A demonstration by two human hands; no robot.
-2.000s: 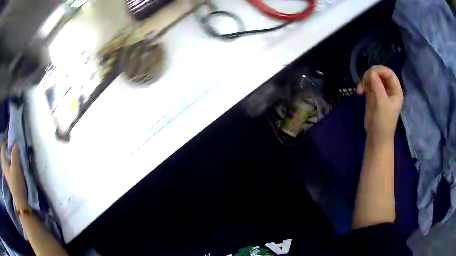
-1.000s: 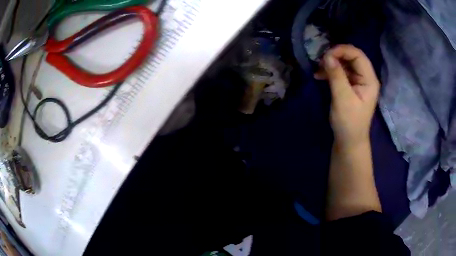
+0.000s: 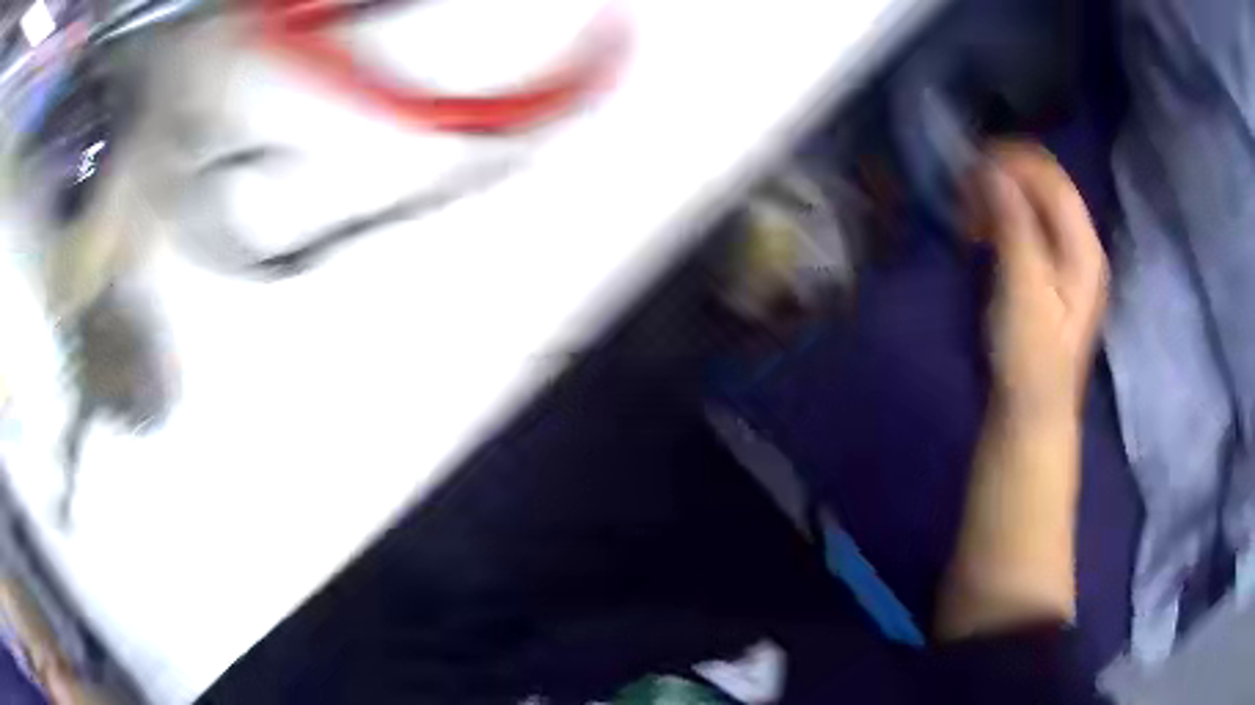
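My right hand (image 3: 1049, 269) is over dark navy fabric (image 3: 895, 400) at the right, fingers curled and blurred. A pale blurred streak lies beside the fingertips; I cannot tell whether they hold anything. Light blue-grey fabric (image 3: 1181, 372) hangs to the right of the hand. A blurred skin-toned sliver at the lower left edge may be part of my left hand, but its fingers cannot be made out.
The white table (image 3: 358, 358) slants across the left. On it are a red scissor handle (image 3: 475, 113), a dark cord (image 3: 351, 232) and a blurred brownish round thing (image 3: 127, 361). A blurred yellowish and pale item (image 3: 775, 251) lies beyond the table edge.
The view has swung, so the scissors first came further into the picture and then shifted up. The left hand, clear at the left edge earlier, is no longer clearly seen. The right hand stays over the navy fabric.
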